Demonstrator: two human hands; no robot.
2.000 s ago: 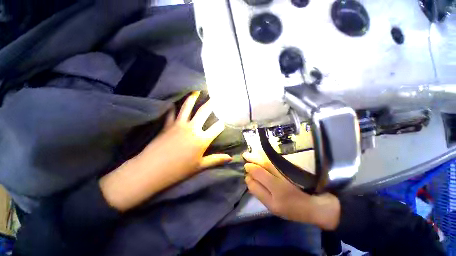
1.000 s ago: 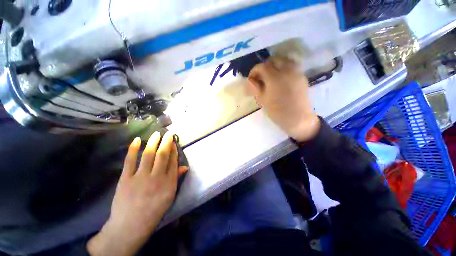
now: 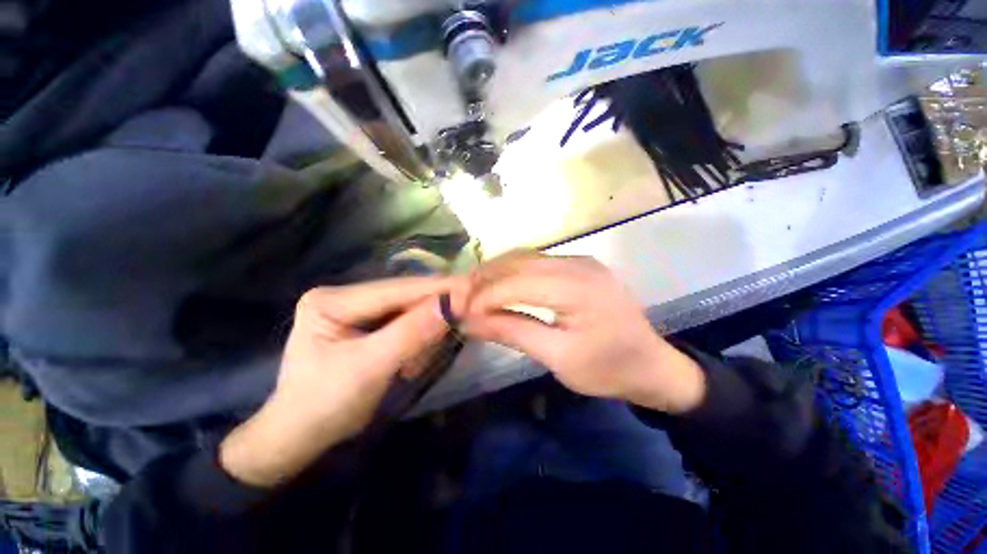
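My left hand [image 3: 352, 352] and my right hand [image 3: 574, 325] meet fingertip to fingertip in front of the needle area. Both pinch a small dark loop strip [image 3: 448, 312], mostly hidden by the fingers. The dark grey garment [image 3: 141, 292] lies heaped left of the machine, its edge reaching under the presser foot area [image 3: 465, 195], which is washed out by the lamp. A bunch of black loop strips [image 3: 673, 124] lies on the bed under the arm of the white sewing machine [image 3: 758, 54].
A blue basket [image 3: 874, 325] with red and white items stands lower right. A small dark tray recess [image 3: 915, 141] and a clear-wrapped packet [image 3: 958, 135] are at the right. A tan cardboard piece [image 3: 22, 444] shows at the far left.
My right hand has come from the strip bunch under the arm back to my left hand. My left hand has lifted from flat on the fabric into a pinch. The view has shifted.
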